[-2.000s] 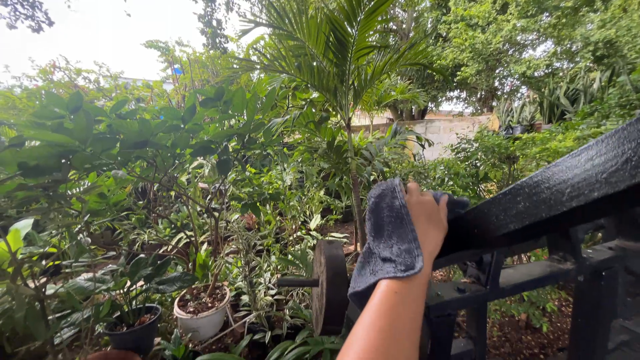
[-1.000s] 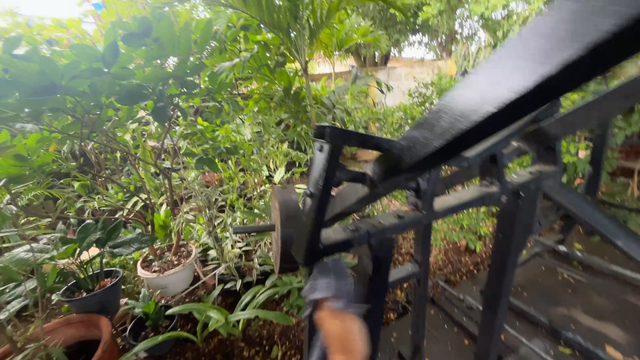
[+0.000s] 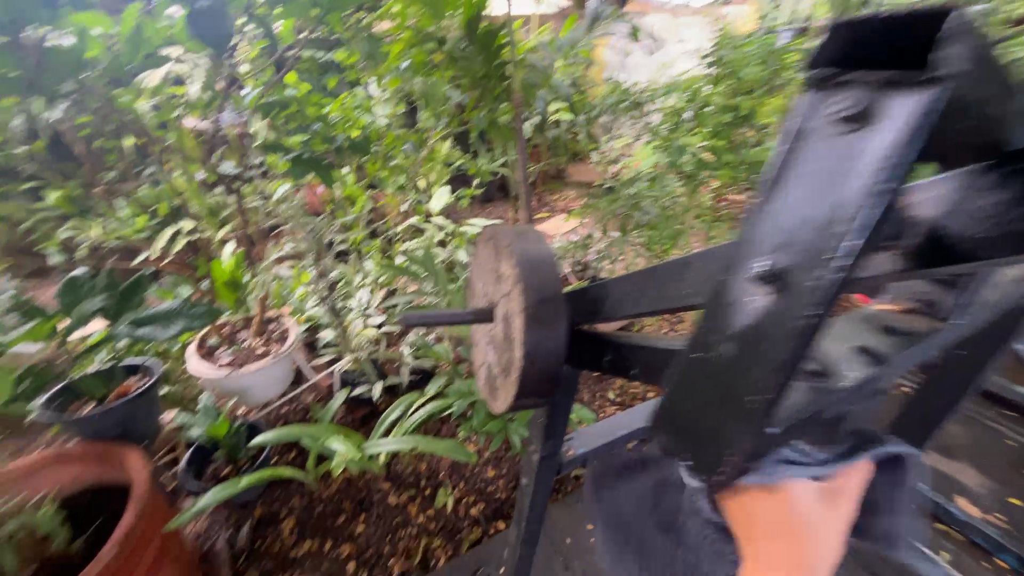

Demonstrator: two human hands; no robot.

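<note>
One hand of mine, which looks like my right hand (image 3: 792,512), is blurred at the bottom right, with a dark grey cloth (image 3: 656,512) around it. The hand and cloth press against the lower end of a broad black metal bar (image 3: 808,264) on a black metal frame. The bar slants up to the right and has bolts on its face. My fingers are hidden by the cloth and bar. Left of the bar, a round weight plate (image 3: 516,320) sits on a thin metal rod (image 3: 448,318). My left hand is out of view.
A terracotta pot (image 3: 120,512), a black pot (image 3: 104,408) and a white pot (image 3: 256,376) with plants stand at the left. A strappy-leaved plant (image 3: 336,448) grows from soil strewn with leaves. Dense shrubs and a pale wall (image 3: 664,48) lie behind. More black bars cross the right side.
The hand with the cloth has gone from the sloping beam's top, down to the frame's lower part. The view has tilted down and come closer to the frame.
</note>
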